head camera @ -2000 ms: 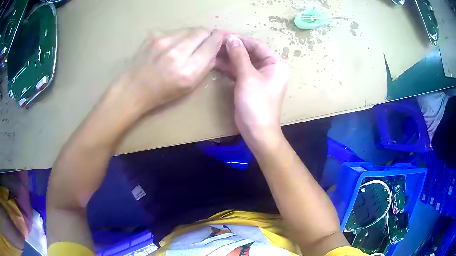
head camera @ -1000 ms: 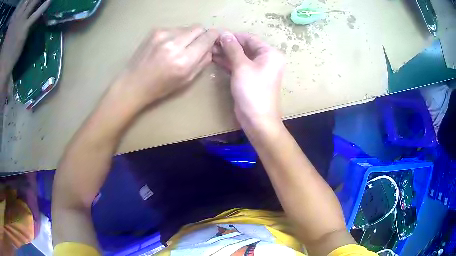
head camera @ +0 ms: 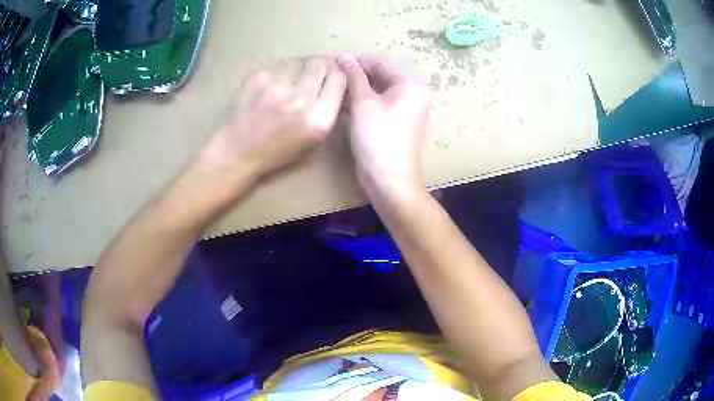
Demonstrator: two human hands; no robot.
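Note:
My left hand [head camera: 286, 110] and my right hand [head camera: 387, 117] meet at the fingertips above the tan cardboard [head camera: 501, 117]. The fingers of both hands are pinched together. Whatever lies between the fingertips is hidden. A small pale green oval holder [head camera: 472, 30] lies on the cardboard beyond my right hand, with brown spots around it. A glossy green housing [head camera: 141, 47] with a silver rim lies at the back left, and another green housing [head camera: 66, 102] lies beside it.
More green pieces lie at the far left edge. A green housing [head camera: 656, 23] is at the back right. A blue crate [head camera: 556, 313] with green housings stands below the table edge at right, near a blue stool [head camera: 638, 192]. Another person's arm [head camera: 23, 345] shows at lower left.
A green housing has come further into view at the back left, and the other person's hand there has gone. The thin stick on the oval holder no longer shows. My hands stay together.

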